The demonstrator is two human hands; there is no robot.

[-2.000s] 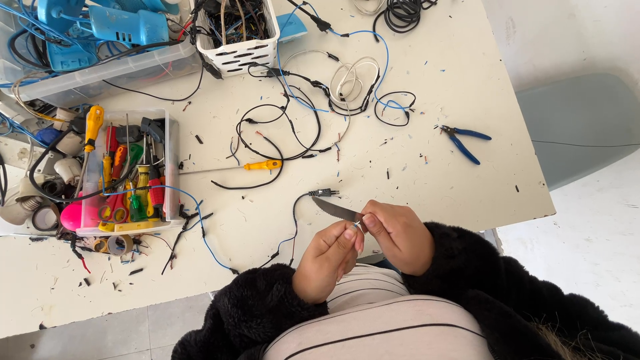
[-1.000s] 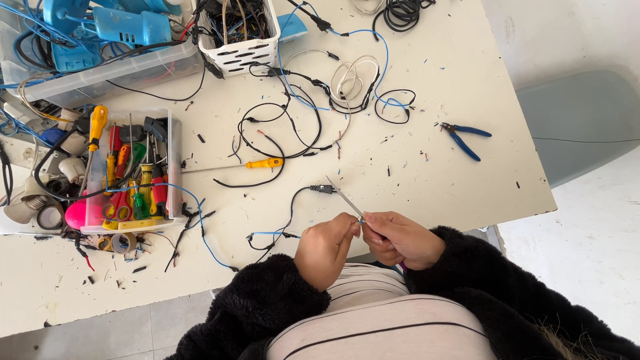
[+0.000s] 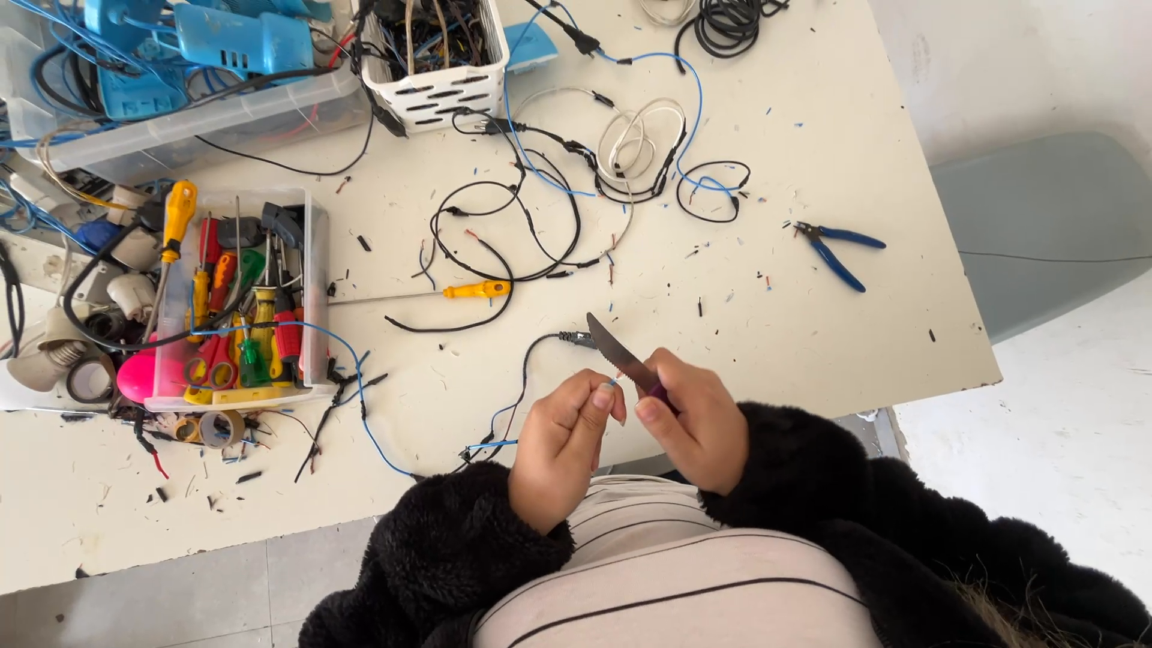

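My right hand (image 3: 695,421) grips a serrated knife (image 3: 619,349) by its dark purple handle, the blade pointing up and to the left. Close beside it, my left hand (image 3: 565,436) pinches the end of a thin blue wire (image 3: 615,382) between thumb and forefinger; a bit of coppery colour shows at its tip near the blade. Whether blade and wire touch is unclear. Behind the blade tip lies a black plug (image 3: 576,338) on a dark cable, which curves down to a blue wire piece (image 3: 490,445) by my left hand.
Blue-handled cutting pliers (image 3: 837,247) lie at the right. Coiled cables (image 3: 643,144) and a yellow-handled screwdriver (image 3: 477,289) are farther back. At the left stand a clear box of tools (image 3: 319,270), a white basket (image 3: 441,99) and a large clear bin (image 3: 243,112). Wire scraps litter the white table (image 3: 792,360).
The knife has turned in my right hand, its broad side now showing more than a second ago. A blue wire tip now shows at my left fingertips. The pliers have stayed where they were.
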